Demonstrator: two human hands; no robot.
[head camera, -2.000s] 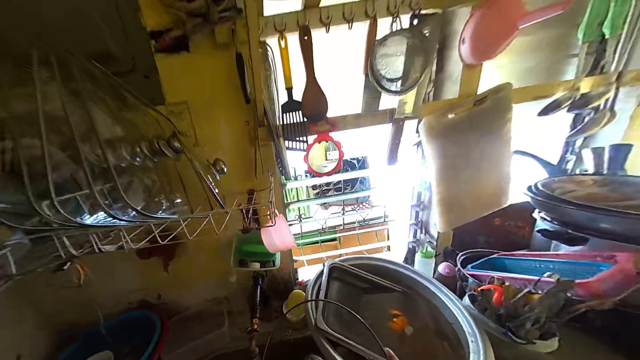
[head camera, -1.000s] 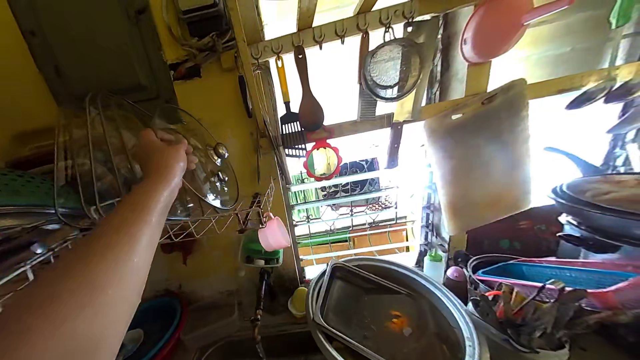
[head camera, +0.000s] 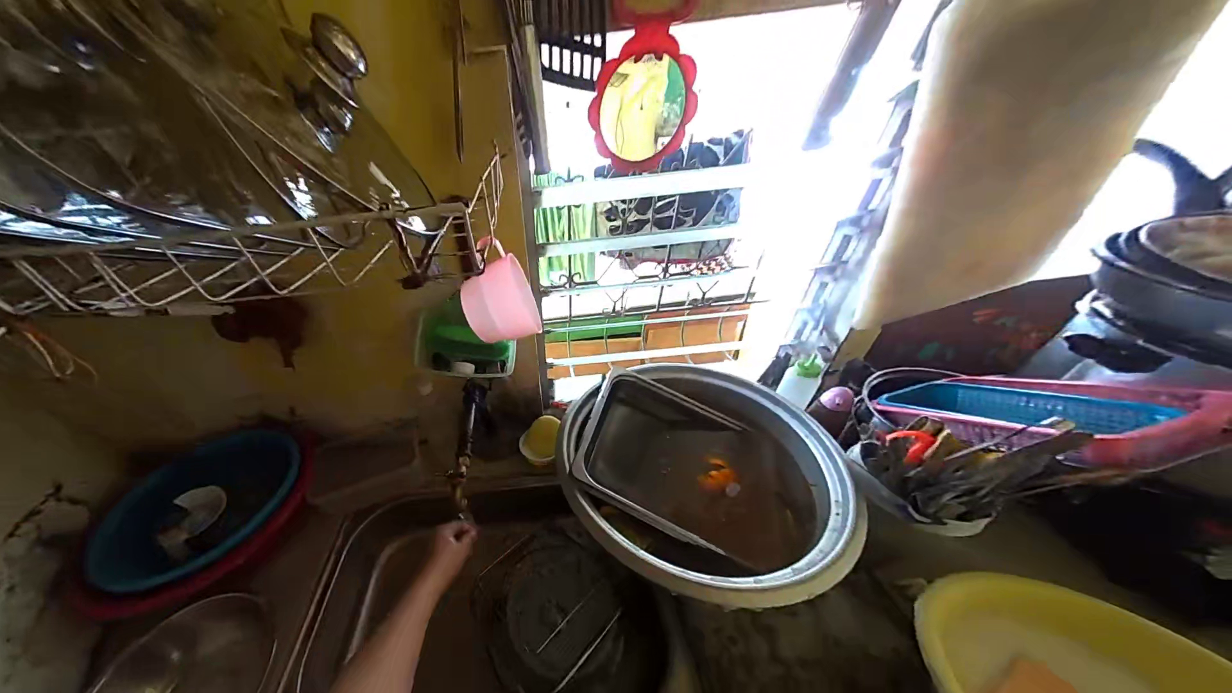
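My left hand (head camera: 457, 535) is at the lower end of the faucet (head camera: 464, 472), over the sink (head camera: 361, 587). Its fingers look bunched, but whether they grip the faucet or something small is unclear. Below and right of it, a dark round pan or pot (head camera: 563, 602) sits in the sink. A large metal basin (head camera: 847, 520) beside the sink holds murky water, a rectangular metal-rimmed tray (head camera: 589, 452) and a small orange thing (head camera: 717, 476). My right hand cannot be made out; a peach-coloured patch shows in the yellow basin (head camera: 1078, 616) at the bottom right.
Nested blue (head camera: 289, 472) and red basins stand left of the sink, near a clear lid (head camera: 192, 650). A wire rack (head camera: 318, 226) with glass lids and a hanging pink cup (head camera: 502, 298) juts out above. Utensils (head camera: 962, 476) and stacked pans (head camera: 1165, 289) are on the right.
My left hand was at the glass lids on the rack one second ago and is now down at the faucet. The view has tilted down, showing the sink and yellow basin.
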